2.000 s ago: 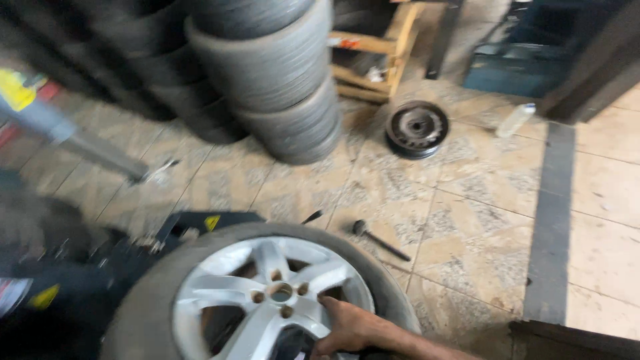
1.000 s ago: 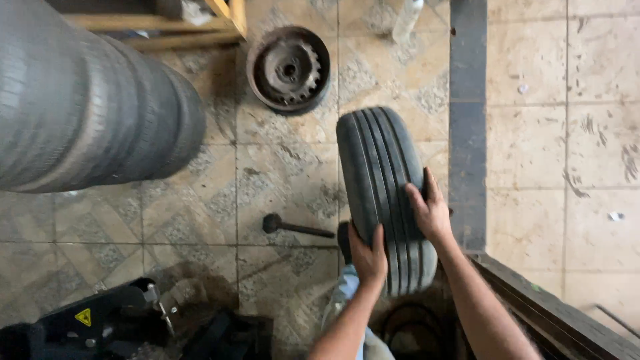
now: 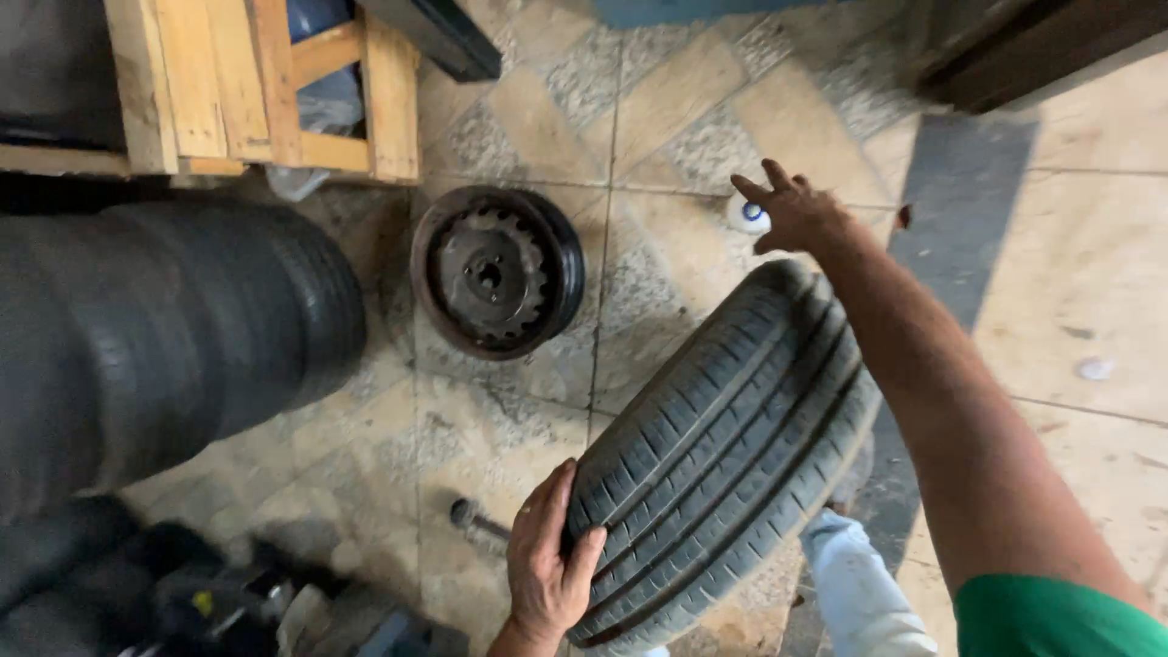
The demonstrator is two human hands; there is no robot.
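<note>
A car tyre stands tilted below me, its grooved tread facing up. My left hand grips its lower left edge, thumb on the tread. My right hand is off the tyre, its fingers spread over a white plastic bottle with a blue ring at the top; whether it touches the bottle I cannot tell. Left of the tyre, a rusty steel wheel rim lies on the tiled floor. A dark tool with a round head lies partly hidden behind my left hand.
Stacked tyres fill the left side, below a wooden crate. Dark machine parts are at the lower left. A dark beam is at the upper right, and a grey strip crosses the floor.
My right hand has left the tyre and moved out to the bottle. The left hand still holds the tyre, which now leans the other way. Two seconds ago a hand was at an alloy wheel.
</note>
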